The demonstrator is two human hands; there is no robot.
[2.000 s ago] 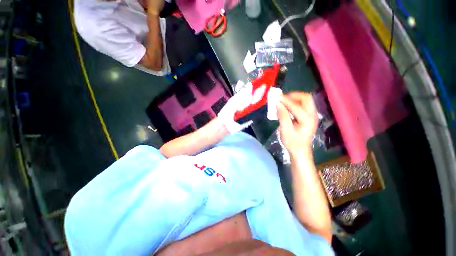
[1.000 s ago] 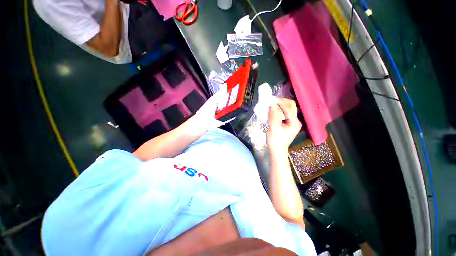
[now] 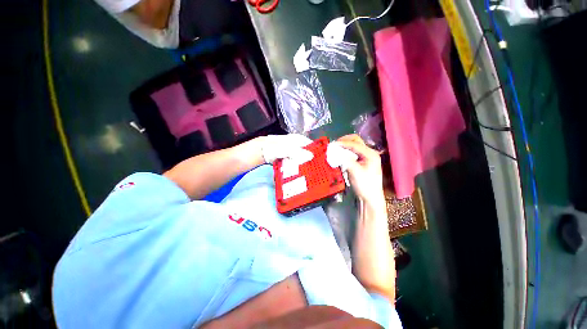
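Note:
A flat black-and-red device (image 3: 310, 173) is held close to my body at the bench edge, red face with white labels towards me. My left hand (image 3: 286, 148), in a white glove, grips its upper left side. My right hand (image 3: 362, 164) is at its upper right edge with a white crumpled cloth (image 3: 340, 155) in the fingers, pressed against the device. The right fingertips are partly hidden by the cloth.
A black tote (image 3: 143, 103) with pink foam and dark units stands left of the bench. Clear plastic bags (image 3: 302, 103) lie beyond the device. A pink foam sheet (image 3: 412, 96) and brown box of shiny pieces (image 3: 404, 213) are at right. A person's arm shows upper left.
The device has come closer to my body, and its red face has turned up towards me. My right hand has brought the cloth against its edge.

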